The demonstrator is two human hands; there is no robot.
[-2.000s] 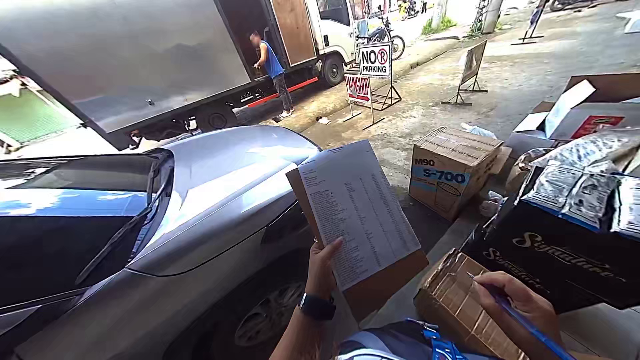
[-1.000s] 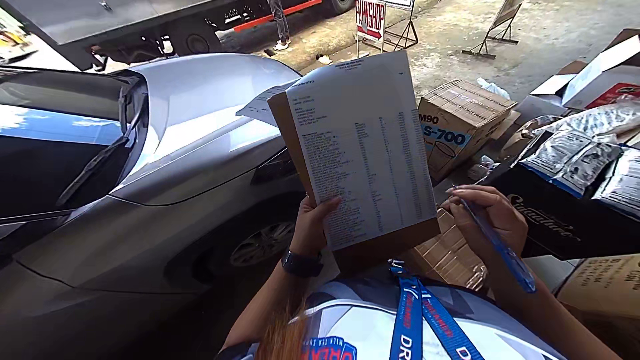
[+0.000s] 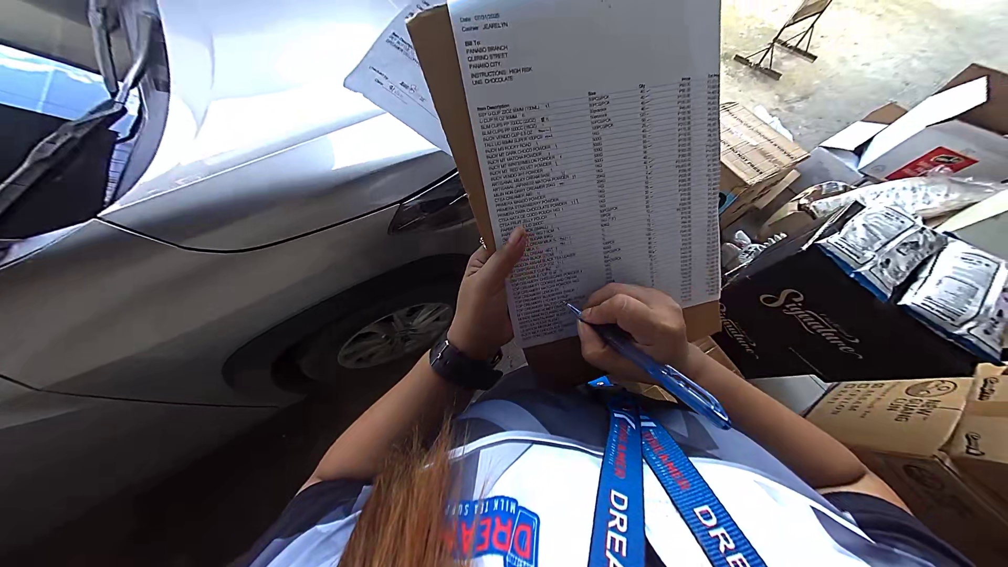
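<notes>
My left hand (image 3: 490,295) grips the left edge of a brown cardboard backing (image 3: 441,87), its thumb lying over a printed paper list (image 3: 583,173) on top. A second sheet (image 3: 394,79) sticks out behind the board at the upper left. In my right hand (image 3: 634,327) is a blue pen (image 3: 669,378), its tip at the lower part of the list. The list bears rows of print and small handwritten marks. A dark watch (image 3: 465,365) is on my left wrist. A blue lanyard (image 3: 622,480) hangs over my shirt below the board.
A silver car (image 3: 276,220) stands close on the left. To the right are a black carton (image 3: 835,323) with silver pouches (image 3: 878,248) on top, a brown carton (image 3: 890,405) in front and an opened white carton (image 3: 913,157) behind. A metal sign stand (image 3: 787,43) is farther off.
My right hand has come from beside the board onto the lower part of the list with the pen. My left hand still holds the board. The view has tilted down, and the truck is out of sight.
</notes>
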